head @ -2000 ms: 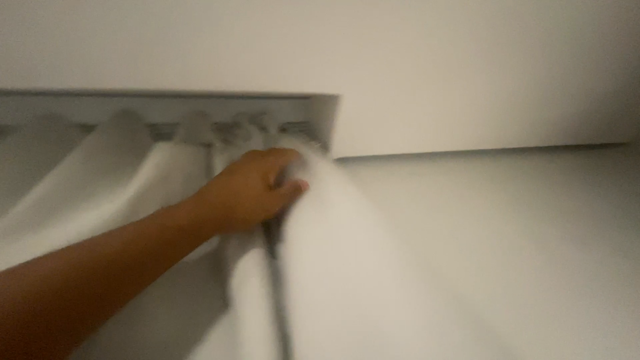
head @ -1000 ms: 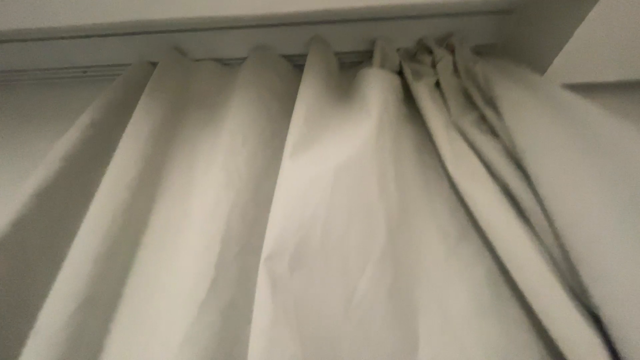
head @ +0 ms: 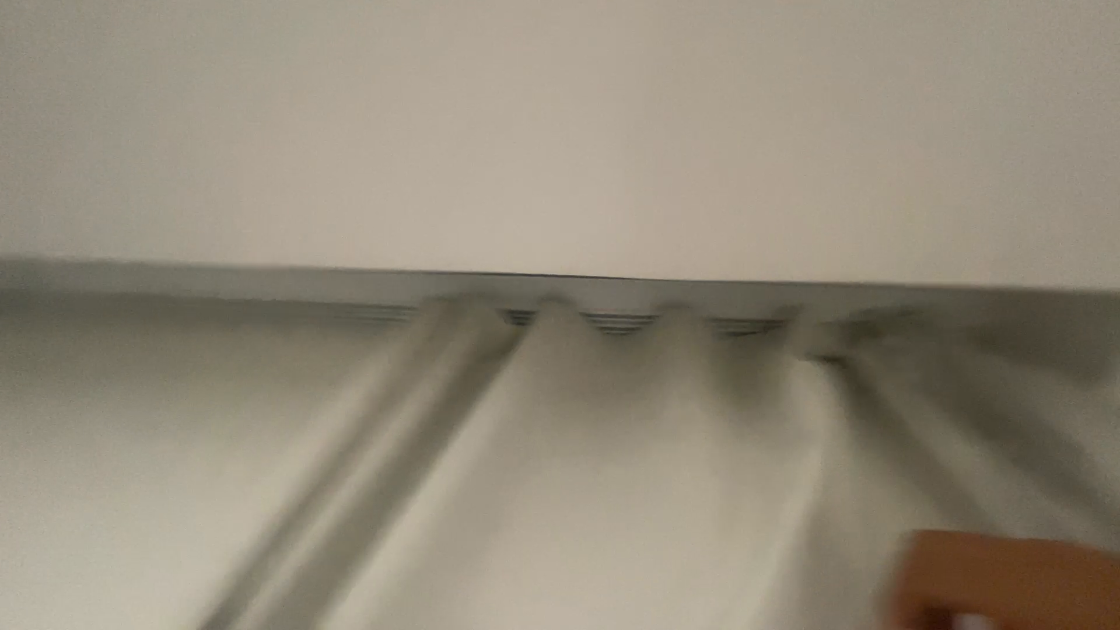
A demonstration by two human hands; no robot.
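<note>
A pale fabric curtain (head: 612, 490) hangs in folds from a ceiling track (head: 617, 322), its top gathered more tightly toward the right. At the lower right corner, in front of the curtain, a blurred hand shows only in part; it appears to be my right hand (head: 1006, 573). Its fingers look bent, but the frame cuts them off, so whether they hold cloth cannot be told. My left hand is out of view.
A smooth pale ceiling (head: 560, 131) fills the upper half, and its edge drops into the recess that holds the track. Left of the curtain is a plain pale wall (head: 131, 455).
Two seconds ago a hand on an arm from the left was at the curtain's gathered top; that arm is gone. A hand has come in at the lower right. The view has shifted a lot.
</note>
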